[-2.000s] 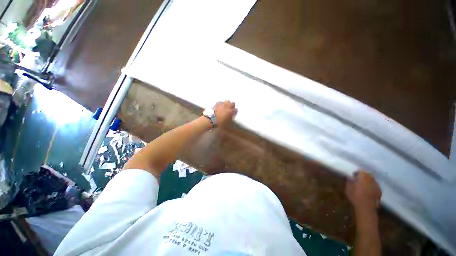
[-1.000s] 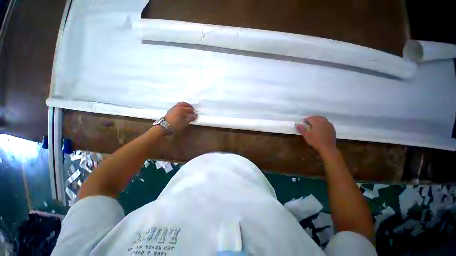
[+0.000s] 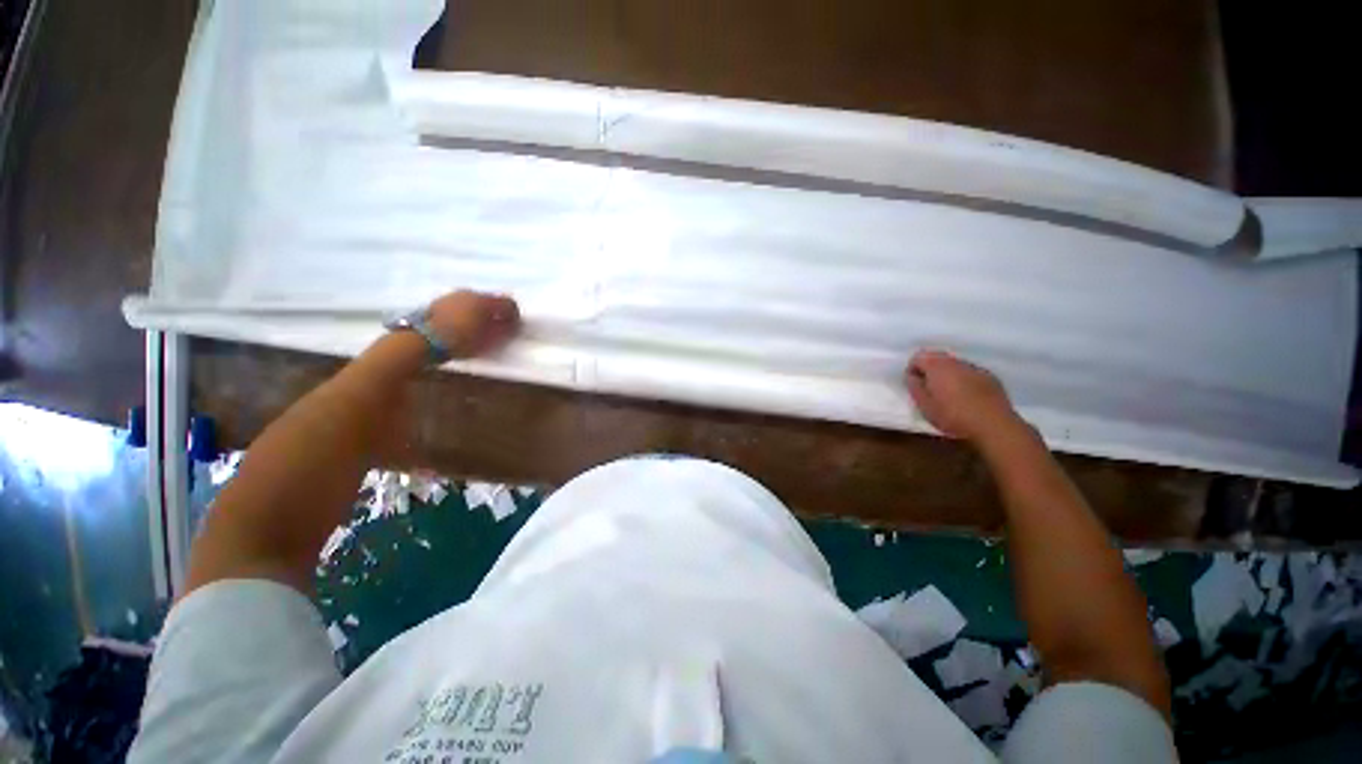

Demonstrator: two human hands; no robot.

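Note:
A long white sheet (image 3: 717, 261) lies across the brown cutting table (image 3: 837, 45). Its near edge is turned into a thin roll running almost the full width. My left hand (image 3: 475, 321), with a watch on the wrist, is curled on this near edge, left of centre. My right hand (image 3: 959, 396) is curled on it to the right. The fingertips are partly hidden against the sheet. The far edge is also curled into a loose, wider roll, with its open end at the right.
The white cutter rail (image 3: 168, 448) with blue end pieces stands at the left, partly under the sheet. White paper scraps (image 3: 914, 621) litter the green floor below the table. A dark heap (image 3: 97, 702) lies at the lower left. Another pale roll (image 3: 1322, 224) shows at the right edge.
The view has turned to face the sheet squarely. The near edge, flatter before, is now a thicker roll. My left hand has moved left along it; my right hand has moved slightly right.

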